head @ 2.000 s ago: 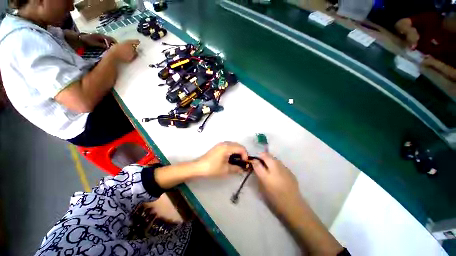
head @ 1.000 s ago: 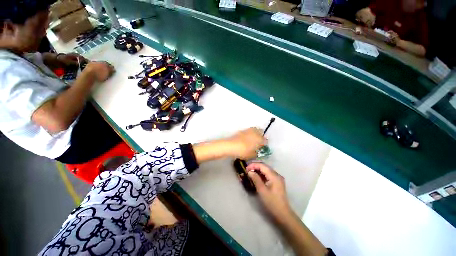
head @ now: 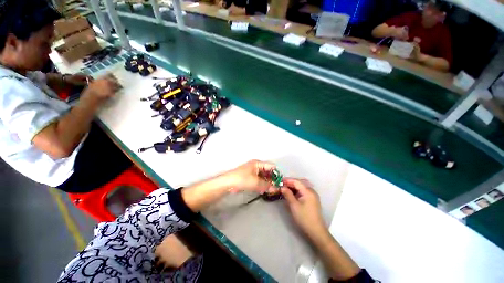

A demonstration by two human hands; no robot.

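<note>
My left hand (head: 258, 176) holds a small green circuit board (head: 278, 177) with reddish wires beside it, over the bench. My right hand (head: 303, 200) meets it from the right, fingertips pinched at a tiny pale connector (head: 282, 187) at the board's lower edge. The black housing (head: 271, 195) of this unit lies just under the fingers, mostly hidden. A thin dark cable (head: 253, 199) points from it to the lower left. The fingers hide the exact grip.
A heap of black and yellow units (head: 185, 113) lies on the white bench (head: 243, 130) at upper left. A person in white (head: 33, 119) sits left on a red stool (head: 113, 193). The green conveyor (head: 331, 119) carries a dark unit (head: 434, 155). A pale round object (head: 305, 272) shows at the bottom edge.
The view has shifted. My left hand has lifted the circuit board off the bench, and my right hand has moved from the black housing to the board's edge.
</note>
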